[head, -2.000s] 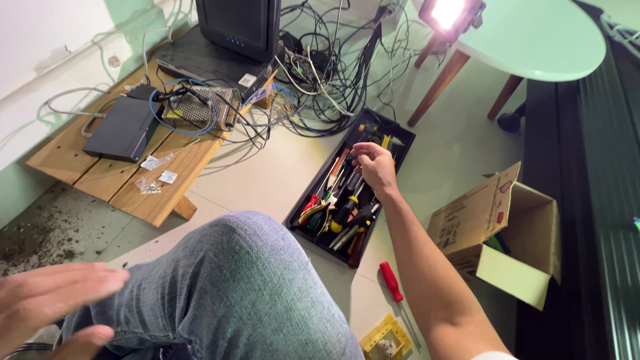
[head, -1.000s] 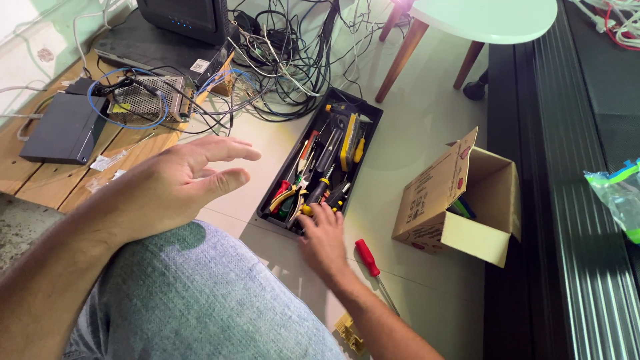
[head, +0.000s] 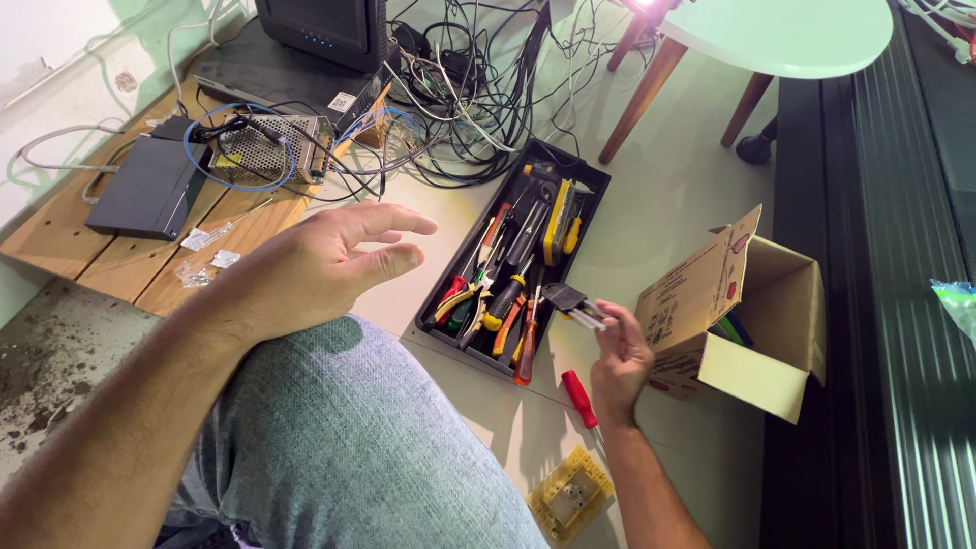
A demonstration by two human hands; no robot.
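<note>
Between the fingers of my right hand [head: 624,358] is a hex key set in a black holder [head: 573,301], at the right edge of a black plastic tool tray [head: 447,268]. In the tray lie pliers, several screwdrivers, a hammer and a yellow-and-black case [head: 560,223]. My left hand [head: 335,263] hovers above my jeans knee, its fingers apart and nothing in them. A red-handled screwdriver [head: 579,398] lies on the floor beside my right wrist, above a yellow plastic box frame [head: 570,492].
An open cardboard box [head: 690,305] stands at right, near a black ribbed surface [head: 907,229]. At left a wooden pallet table [head: 69,221] bears a black device [head: 149,187] and a metal power supply [head: 263,145]. Tangled cables [head: 473,84] lie behind the tray; a round white table [head: 778,34] is beyond.
My right hand has come away from the tray's lower end to its right side, now with the hex key set in it. My left hand stays raised over the knee since one second ago.
</note>
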